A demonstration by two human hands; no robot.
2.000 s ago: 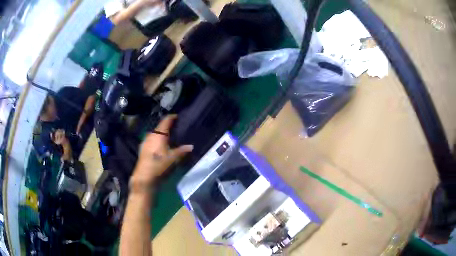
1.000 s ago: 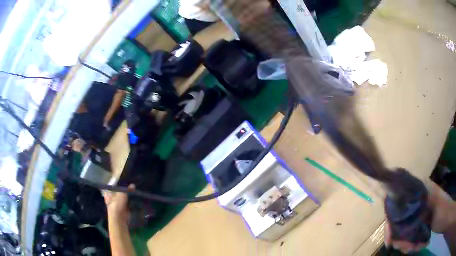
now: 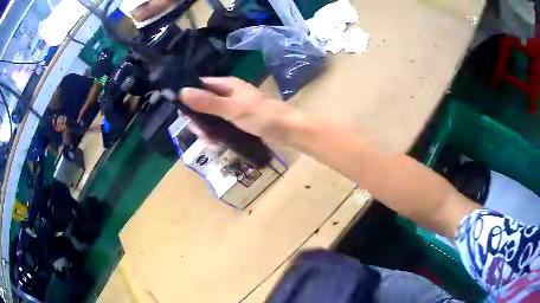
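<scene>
My right hand [image 3: 228, 105] reaches in from the right with its forearm across the bench. It is closed around the black electric screwdriver [image 3: 234, 139], which is blurred. The screwdriver is over the silver-white screw feeder [image 3: 234, 192] and hides part of it; whether its bit touches the feeder outlet cannot be told. A dark, blurred object [image 3: 325, 278], perhaps the speaker housing, lies at the bottom edge by my lap. My left hand is not in view.
A clear bag with dark contents [image 3: 293, 59] and white scraps [image 3: 337, 26] lie at the cardboard-covered bench's [image 3: 177, 237] far side. A green crate [image 3: 479, 130] stands right, near a red stool [image 3: 518, 65]. Black units and a person [image 3: 74, 97] are at left.
My right hand has moved from the lower right to the feeder with the screwdriver. My left hand has left the picture. The view has shifted, showing the crate and the dark object by my lap.
</scene>
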